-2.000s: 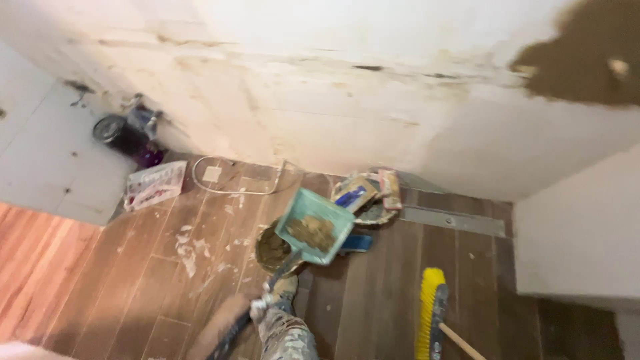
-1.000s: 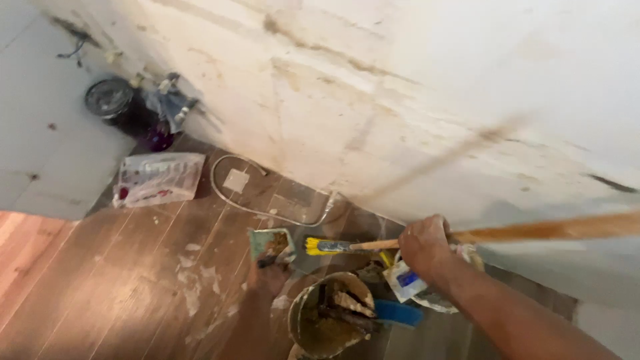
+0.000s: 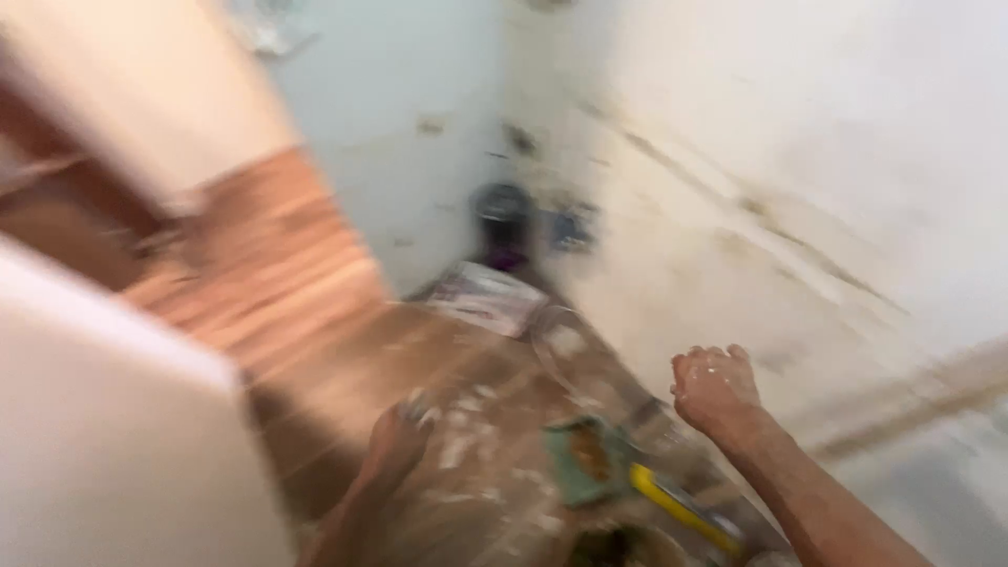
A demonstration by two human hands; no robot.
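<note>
Everything in the head view is blurred. My left hand [image 3: 403,433] hangs over the wooden floor at the lower middle, nearest to the white smears; whether anything is between its fingers cannot be told. On the right, my right hand [image 3: 713,382] is raised in front of the stained wall with curled fingers, wet or smeared, and no tool shows in it. Between the hands, a green dustpan [image 3: 584,461] with brown debris lies on the floor. Beside it is a brush with yellow bristles [image 3: 685,508], and a bucket [image 3: 626,547] is cut off by the bottom edge.
A clear plastic-wrapped tray or pack [image 3: 487,298] lies near the corner, below a dark round-topped container [image 3: 504,216] and blue-grey pipe fittings [image 3: 572,228]. A thin hose [image 3: 543,354] curves along the wall. A pale wall edge [image 3: 118,409] stands at the left.
The view has swung left. My right hand, on the brush's wooden handle a second ago, is now off it. My left hand is now apart from the dustpan it was at.
</note>
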